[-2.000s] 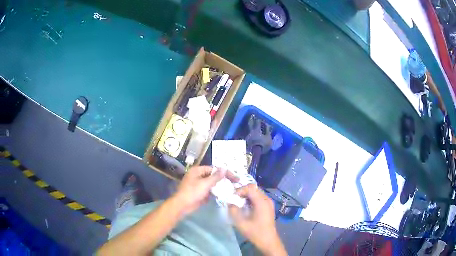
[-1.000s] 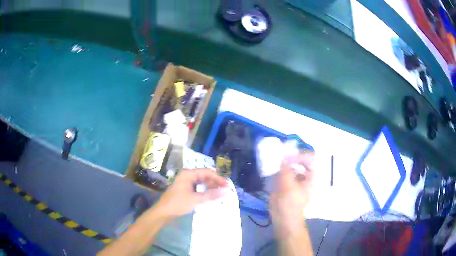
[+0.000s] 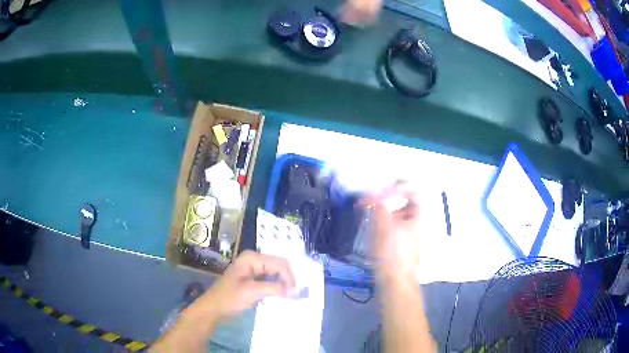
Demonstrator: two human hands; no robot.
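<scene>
My left hand (image 3: 256,283) is at the lower centre, its fingers closed on a long white sheet (image 3: 288,310) with dark marks on its upper part. The sheet hangs over my lap. My right hand (image 3: 394,220) is blurred, raised at the right of the blue-rimmed tray (image 3: 274,180). A small pale thing seems to be at its fingertips, too blurred to name. The tray holds dark items, partly hidden by the sheet and my right hand.
An open cardboard box (image 3: 181,207) of pens and small items stands left of the tray. Black headphones (image 3: 411,65) lie on the green shelf, near another person's hand (image 3: 360,12). A white-lined tray (image 3: 518,201) is at right, with a wire fan guard (image 3: 545,310) below it.
The view has shifted. A further headphone and another person's hand now show on the shelf. My hands have moved apart since the first frame; the white piece by my right hand is no longer clear.
</scene>
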